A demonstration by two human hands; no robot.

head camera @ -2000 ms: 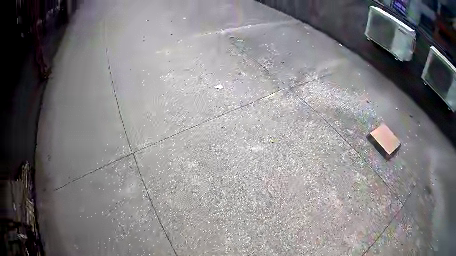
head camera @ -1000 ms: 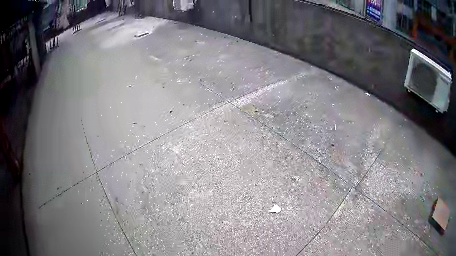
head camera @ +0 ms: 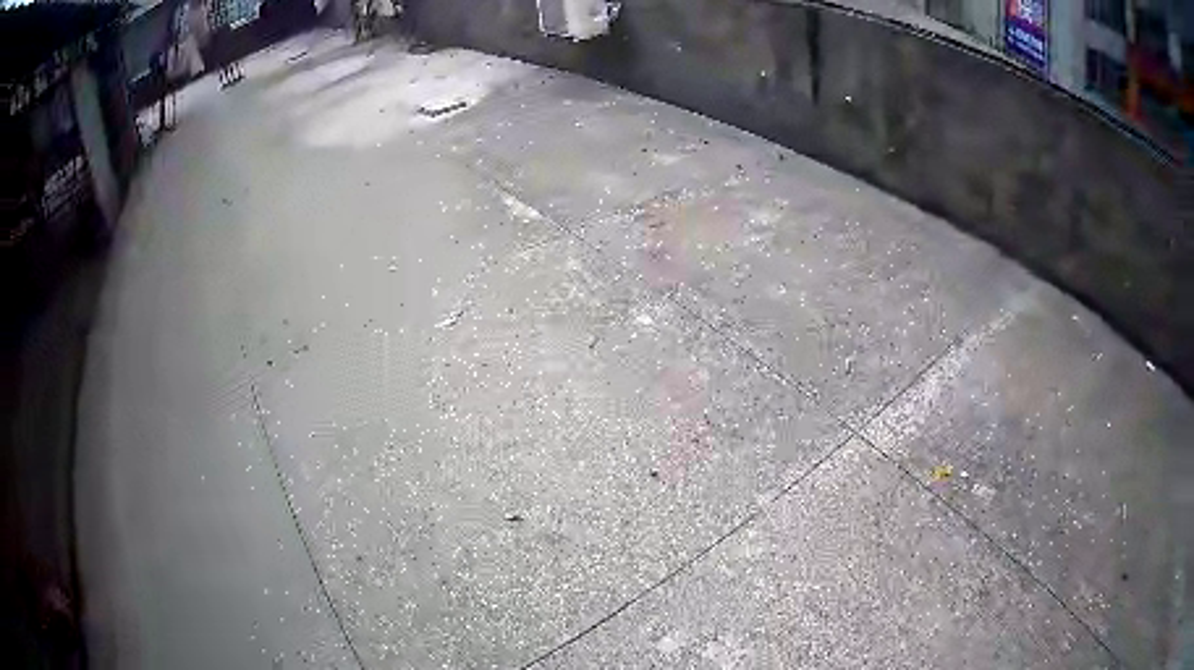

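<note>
Neither of my hands is in view, and no held object shows. Nearest in front of me is a grey, speckled concrete floor [head camera: 589, 393] with thin dark joint lines. A small yellow scrap [head camera: 941, 473] lies on it at the right, near a joint line. A flat, pale object [head camera: 441, 107] lies farther off on a bright patch of floor; I cannot tell what it is.
A dark wall [head camera: 890, 144] runs along the right, with a blue and red sign [head camera: 1027, 32] above it. A white box-like unit [head camera: 576, 16] is at the top edge. Dark railing-like structures [head camera: 59, 177] stand at the left. Small upright stands show far left.
The view has moved forward along the floor. The pinkish-orange block and the white air-conditioner units at the right have left the picture. The far white unit and flat pale object appear nearer.
</note>
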